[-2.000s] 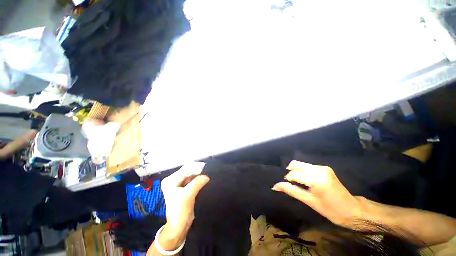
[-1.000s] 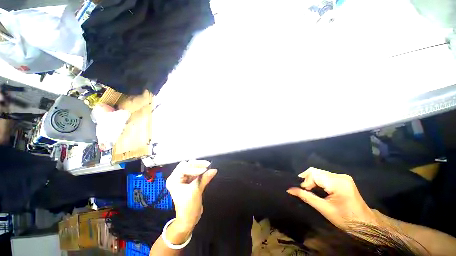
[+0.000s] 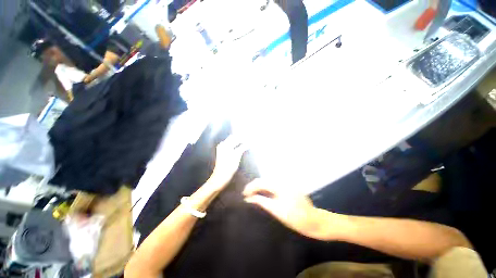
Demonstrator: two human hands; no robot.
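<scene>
A black garment piece [image 3: 223, 228] lies over the table's front edge and down across the lap. My left hand [image 3: 228, 160] is on its upper part by the bright glare, fingers pointing up. My right hand [image 3: 280, 206] holds the cloth edge just below and to the right, fingertips pointing left. The white sewing machine head [image 3: 348, 32] with a blue stripe stands above, with a black fabric strip [image 3: 297, 32] hanging over it. Glare hides the needle area and the left fingertips.
A large pile of black pieces [image 3: 117, 122] lies at left. A clear small-parts tray [image 3: 443, 58] is at the right of the bed. Cardboard [image 3: 113, 233], a plastic bag [image 3: 22, 144] and a grey round-vented device [image 3: 41, 236] are at left. Another person [image 3: 70, 70] is at upper left.
Both hands have moved up from the lap onto the table edge and closer together, bringing the black cloth along. The view has turned, showing the machine head, the tray and the other person.
</scene>
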